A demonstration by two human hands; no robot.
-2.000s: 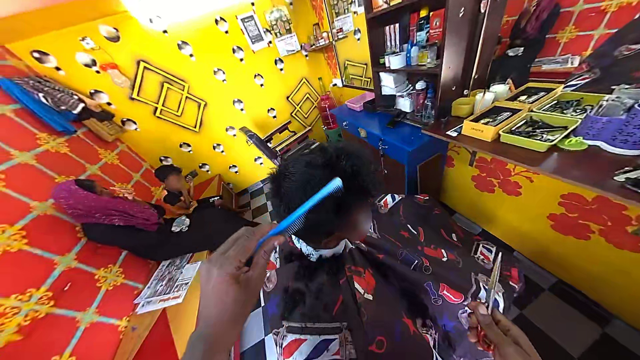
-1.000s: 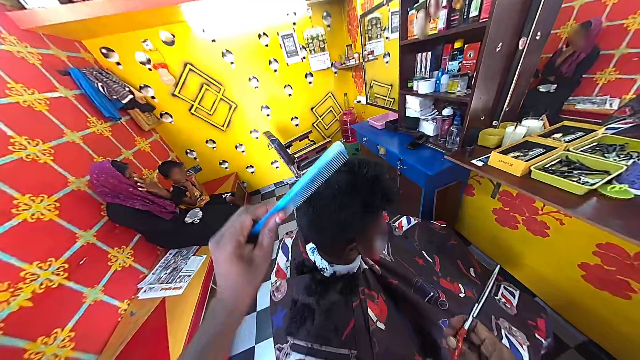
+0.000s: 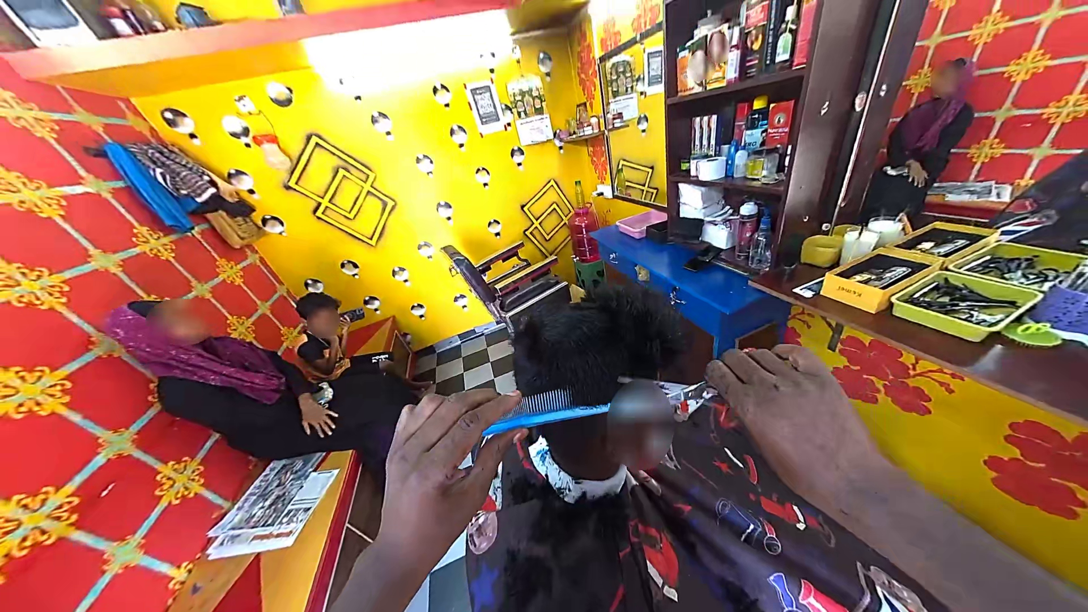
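My left hand (image 3: 450,467) grips one end of a blue comb (image 3: 552,416), which lies level at the back and side of a seated person's head, teeth upward. My right hand (image 3: 786,408) holds a pair of metal scissors (image 3: 680,391) pointing left toward the comb, beside the head; part of the blades is hard to make out. The dark hair (image 3: 595,344) is bushier on the far right side. A white neck strip (image 3: 574,483) circles the neck above a dark printed barber's cape (image 3: 578,552) with cut hair on it.
Two people sit on a bench at left, near newspapers (image 3: 272,501). A barber's chair (image 3: 510,285) stands beyond the head. On the right are a blue cabinet (image 3: 697,293), a shelf of bottles and a counter (image 3: 943,340) holding trays of clips (image 3: 965,306).
The comb has come down from above the hair to the lower side of the head. My right hand has risen from the cape, bringing the scissors up beside the head.
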